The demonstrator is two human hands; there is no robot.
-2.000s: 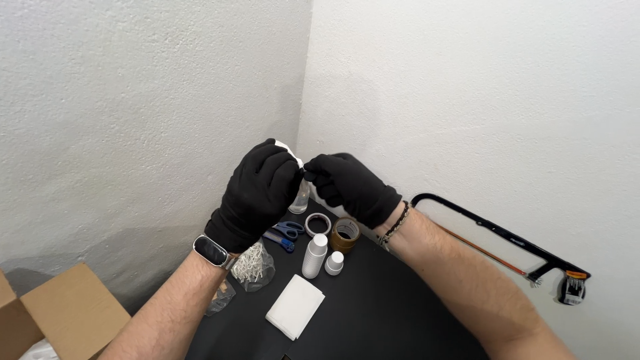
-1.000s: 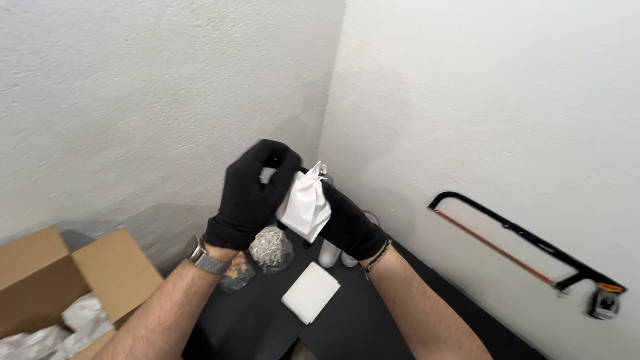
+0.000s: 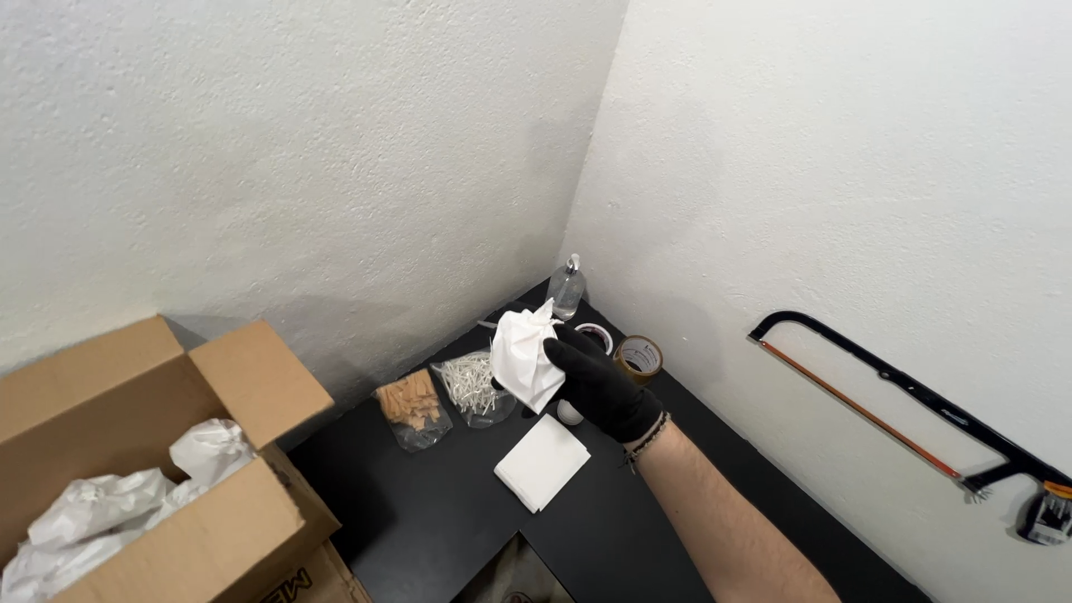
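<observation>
My right hand (image 3: 599, 381), in a black glove, grips a small white wrapped bundle (image 3: 528, 356) with a twisted top, held above the black table. My left hand is out of view. Just below the bundle lies a stack of folded white sheets (image 3: 543, 462). Partly hidden by my right hand is a white bottle or cap (image 3: 569, 412). Left of the bundle are a clear bag of white sticks (image 3: 476, 387) and a clear bag of tan wooden pieces (image 3: 414, 410).
An open cardboard box (image 3: 260, 381) with white wrapped bundles (image 3: 100, 507) stands at left. A clear bottle (image 3: 566, 291), white tape roll (image 3: 596, 337) and brown tape roll (image 3: 639, 358) are near the corner. A hacksaw (image 3: 888, 377) and tape measure (image 3: 1048, 512) are against the right wall.
My left hand has left the view; one second ago both hands were at the white bundle. My right hand now holds it alone. The view has shifted left, showing more of the box.
</observation>
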